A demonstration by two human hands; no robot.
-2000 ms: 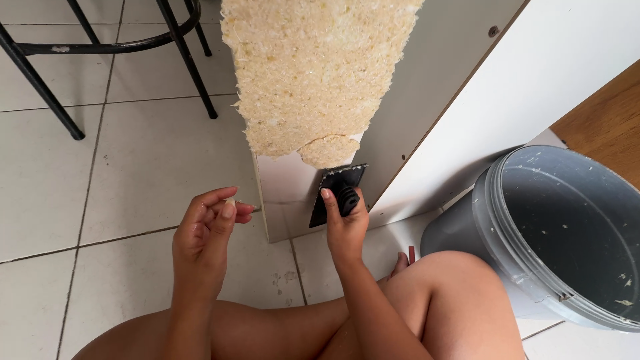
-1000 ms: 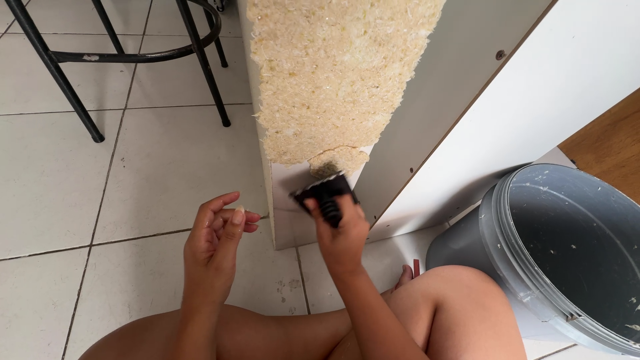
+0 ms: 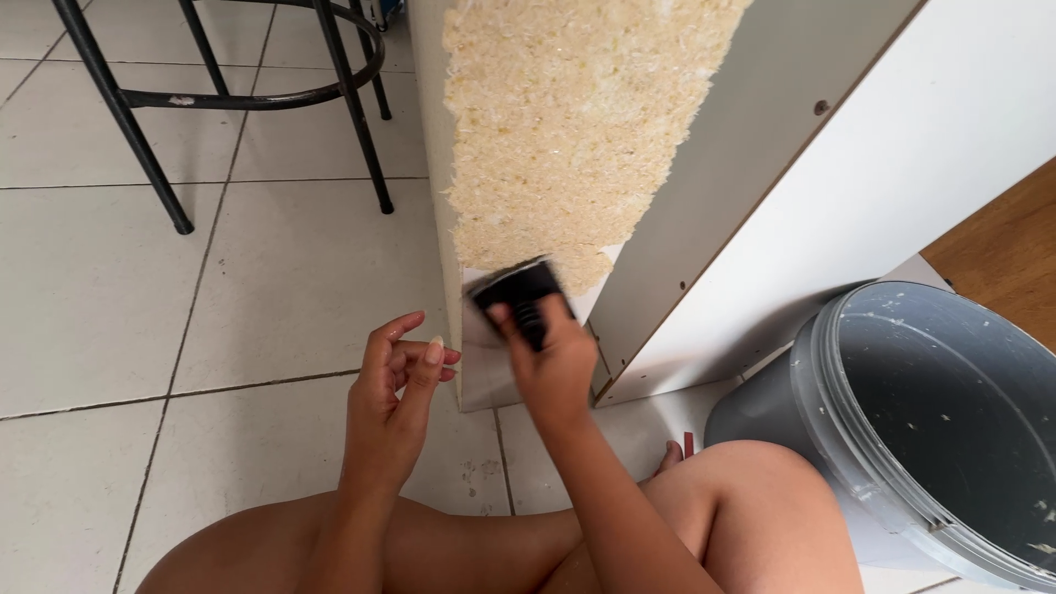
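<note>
My right hand (image 3: pixel 549 359) grips the handle of a black plastic trowel (image 3: pixel 518 289), a little blurred. Its blade lies against the low end of a narrow wall face, at the lower edge of a rough beige flaky coating (image 3: pixel 569 124). Below the coating the wall's bare pale surface (image 3: pixel 487 371) shows down to the floor. My left hand (image 3: pixel 400 371) is raised just left of the wall's corner, fingers curled and thumb near the fingertips. Whether a small bit sits between them cannot be told.
A large grey plastic bucket (image 3: pixel 813 412) with pale flecks inside stands at the right, beside my bent knee. A white panel (image 3: pixel 825 223) with screw holes rises behind it. Black stool legs (image 3: pixel 355 107) stand on the tiled floor (image 3: pixel 313 280) at the upper left.
The trowel has moved and turned at the coating's lower edge, its blade now to the left of the bottom patch. My left hand stays beside the wall's corner. The view has shifted somewhat.
</note>
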